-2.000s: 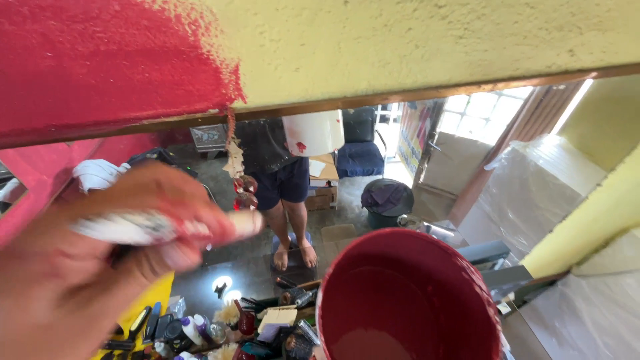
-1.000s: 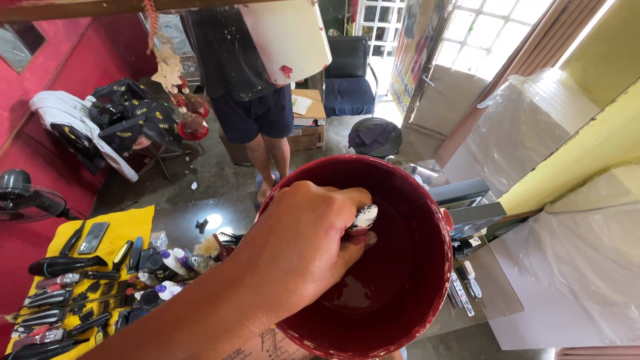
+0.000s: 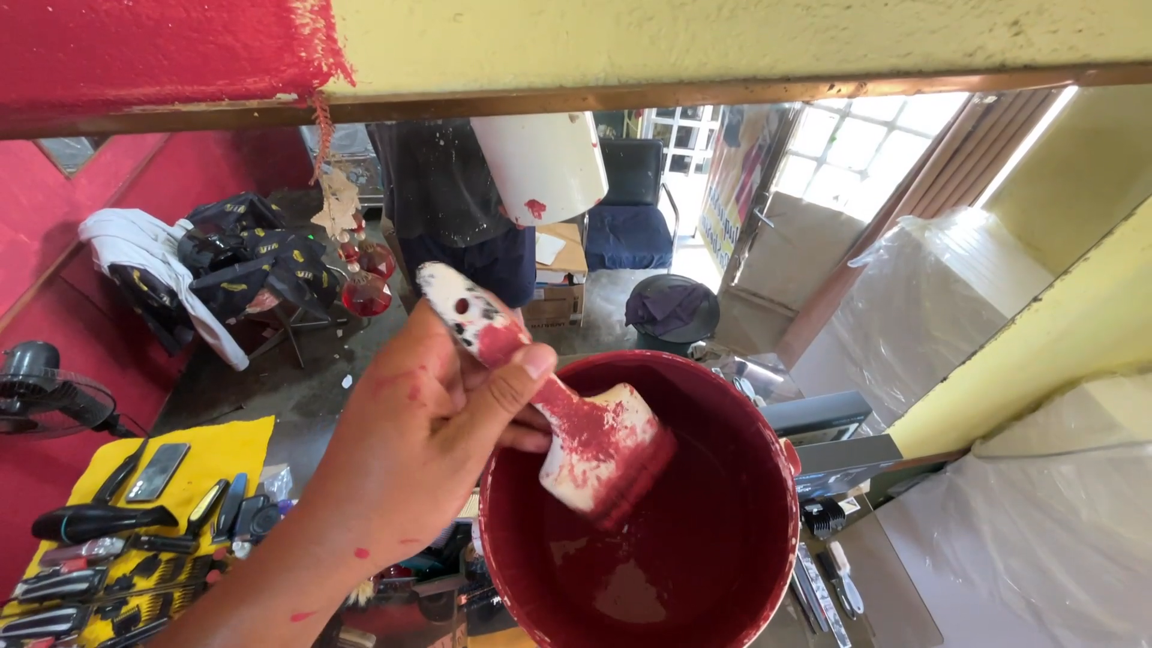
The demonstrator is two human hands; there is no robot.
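My left hand comes in from the lower left and grips the handle of a flat paintbrush. The handle is white with black specks and smeared red. Wet red paint covers the bristles, which lie over the opening of a red-coated paint bucket. Red paint lies in the bucket, and red spots mark my hand and forearm. My right hand is not in view. Above, red paint on the wall ends in a ragged edge against yellow wall.
Below the wall a wood-framed mirror reflects a person's torso, a white bucket and a chair. Hair clippers and a hair dryer lie on a yellow cloth at lower left. Boxes and a brush stand right of the bucket. A star ornament hangs nearby.
My left hand was up at the left with the brush, then down inside the bucket; now it holds the brush raised across the bucket's opening. The view has shifted.
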